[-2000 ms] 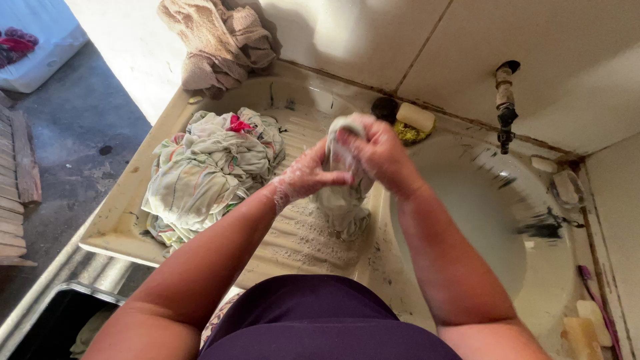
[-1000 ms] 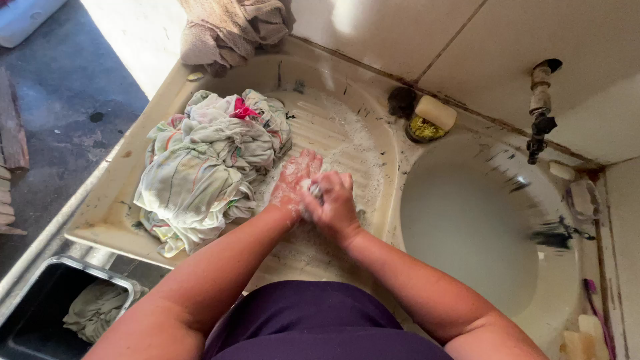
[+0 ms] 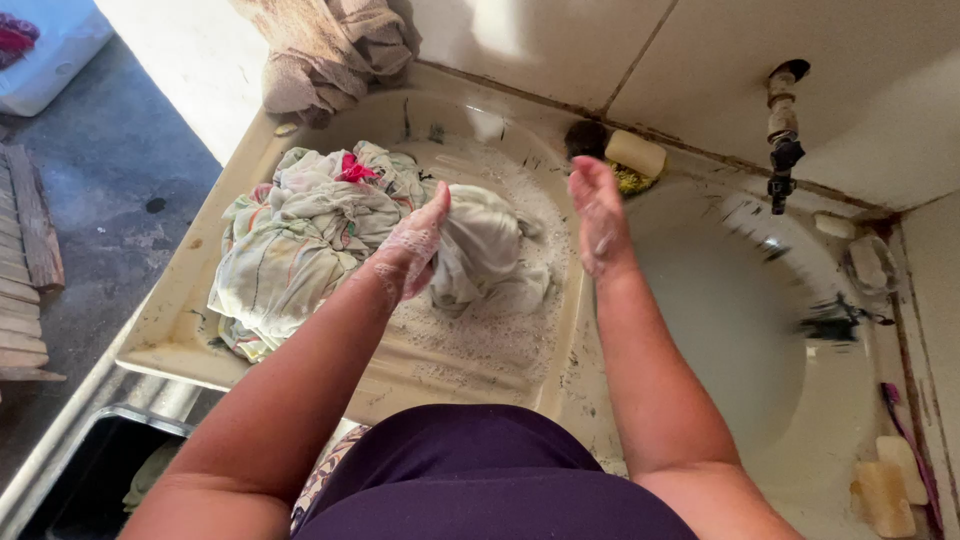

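My left hand [image 3: 415,244], with suds on it, is beside the left edge of a wet whitish cloth [image 3: 480,247]; whether it touches the cloth I cannot tell. The cloth lies on the ribbed, sudsy drainboard [image 3: 465,367] of a beige sink. My right hand [image 3: 600,217] is raised between the drainboard and the basin, fingers extended, holding nothing. Left of my left hand is a heap of wet pale striped cloths [image 3: 300,232] with a red bit on top. A bar of soap [image 3: 635,154] lies on a yellow scrubber [image 3: 631,180] beyond my right hand.
The round basin [image 3: 712,315] holds cloudy water, with a tap [image 3: 784,142] above it. A brown towel [image 3: 330,60] hangs over the back left corner. A toothbrush [image 3: 911,442] and soap pieces [image 3: 885,495] lie at the right. A black tub [image 3: 97,465] stands at lower left.
One second ago my hands were together low over the drainboard; now they are apart and farther forward. The whitish cloth, held up between both hands two seconds ago, now lies on the drainboard.
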